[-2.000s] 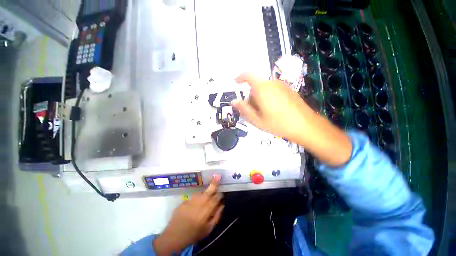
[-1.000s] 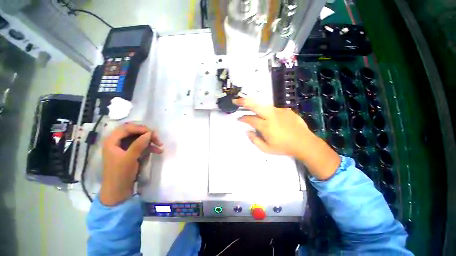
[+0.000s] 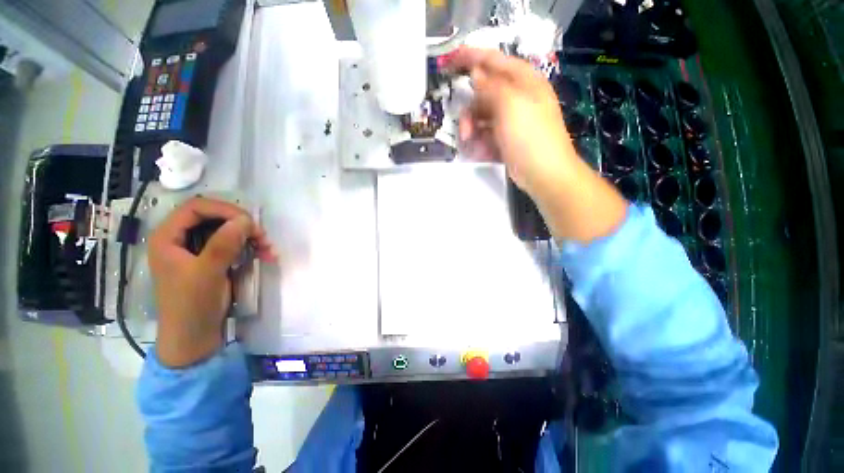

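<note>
The black fixture sits on the pale stage plate, under the white machine head. A part with gold-brown bits shows behind its front edge, partly hidden by the head. My right hand is beside the head, blurred, fingers bent around the fixture's right side; whether it grips anything is unclear. My left hand is over the grey metal plate at the left, fingers curled towards the thumb. Something dark shows between them, a thing or shadow.
A black teach pendant and white wad lie at the left, with a cable curving down. A tray of black round parts is at the right. The front edge has a lit panel and red emergency stop.
My left hand has left the front button for the left plate. The stage has slid away under the machine head. My right hand has moved from the fixture's front to beside the head.
</note>
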